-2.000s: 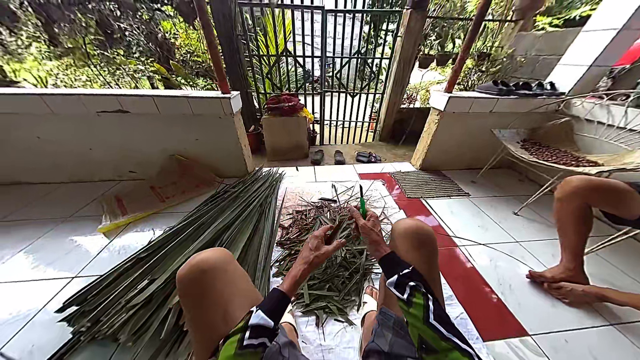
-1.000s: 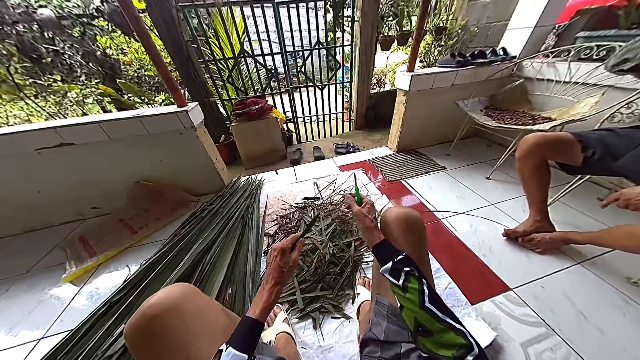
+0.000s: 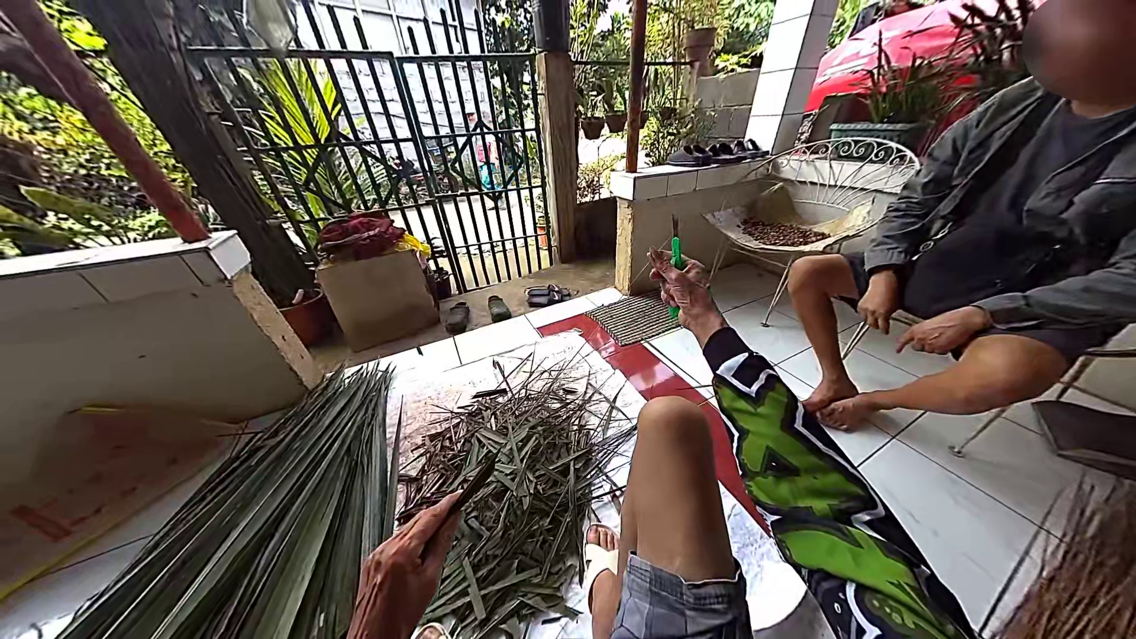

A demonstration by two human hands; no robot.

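My right hand [image 3: 683,288] is raised near the gate side, closed around a green-handled knife [image 3: 676,253] whose narrow blade points up. Low in the view, my left hand [image 3: 408,559] grips a dark strip of leaf [image 3: 475,484] that slants up over the pile. Between my legs a heap of cut leaf pieces [image 3: 524,461] lies on a pale sheet [image 3: 621,382]. Long green palm leaves [image 3: 275,506] lie in a bundle on the left, their narrow ends toward the gate.
A person [image 3: 985,240] sits at the right beside a wire chair [image 3: 834,169] that holds a basin of brown beans or nuts. A ribbed mat [image 3: 635,317], slippers [image 3: 499,309] and a draped box [image 3: 377,297] are ahead, before a metal gate [image 3: 399,142]. A low wall [image 3: 142,355] stands left.
My hands, close together over the pile two seconds ago, are now far apart. The right one with the knife has moved up and right. The view has swung right, showing more of the seated person.
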